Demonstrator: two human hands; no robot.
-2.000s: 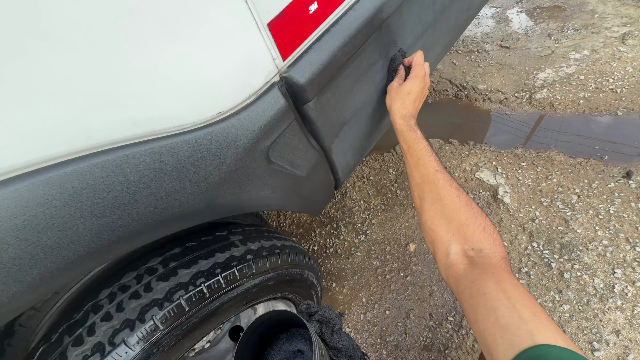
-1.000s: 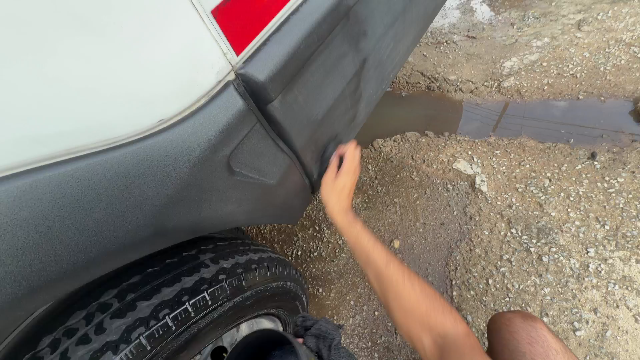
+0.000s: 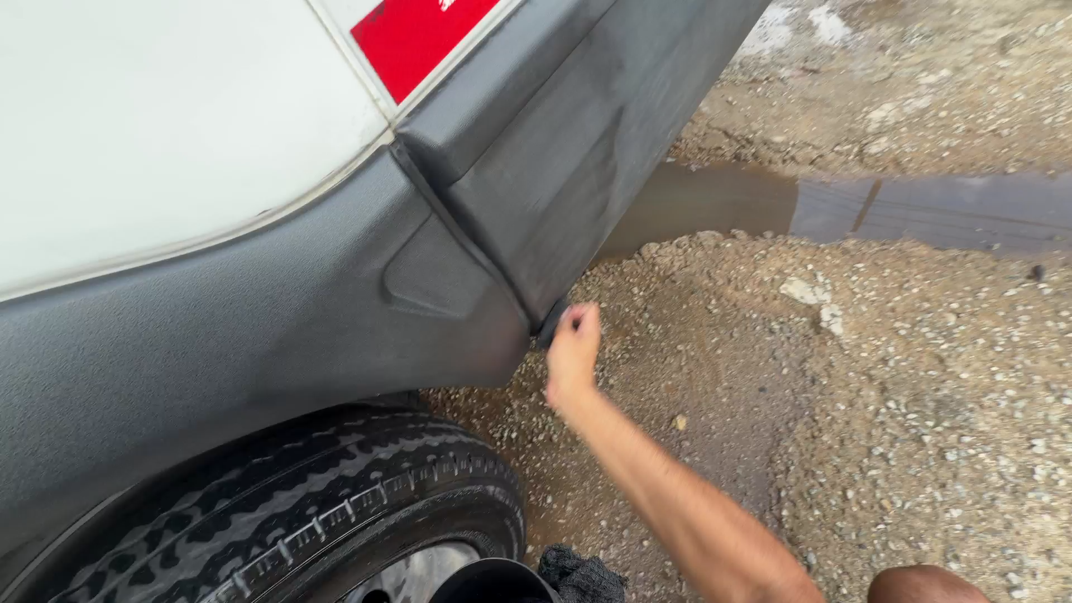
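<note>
My right hand (image 3: 575,352) is closed on a small dark applicator, a pad or cloth (image 3: 550,323), at the lower corner of the grey plastic side cladding (image 3: 544,184), just behind the seam. The textured grey wheel-arch trim (image 3: 276,327) lies left of that seam, under the white body panel (image 3: 167,126). Darker streaks mark the cladding above my hand. At the bottom edge, a black round container (image 3: 496,584) stands beside a crumpled dark cloth (image 3: 580,574). My left hand is out of view.
A wet-looking black tire (image 3: 335,494) sits below the arch. Gravelly ground (image 3: 913,394) spreads at the right, crossed by a muddy puddle (image 3: 930,209). A red marking (image 3: 419,42) is on the vehicle's side. A bare knee (image 3: 921,584) shows at the bottom right.
My right hand has come down from the upper part of the cladding to its lower corner, still with the dark pad or cloth. A knee has come into view.
</note>
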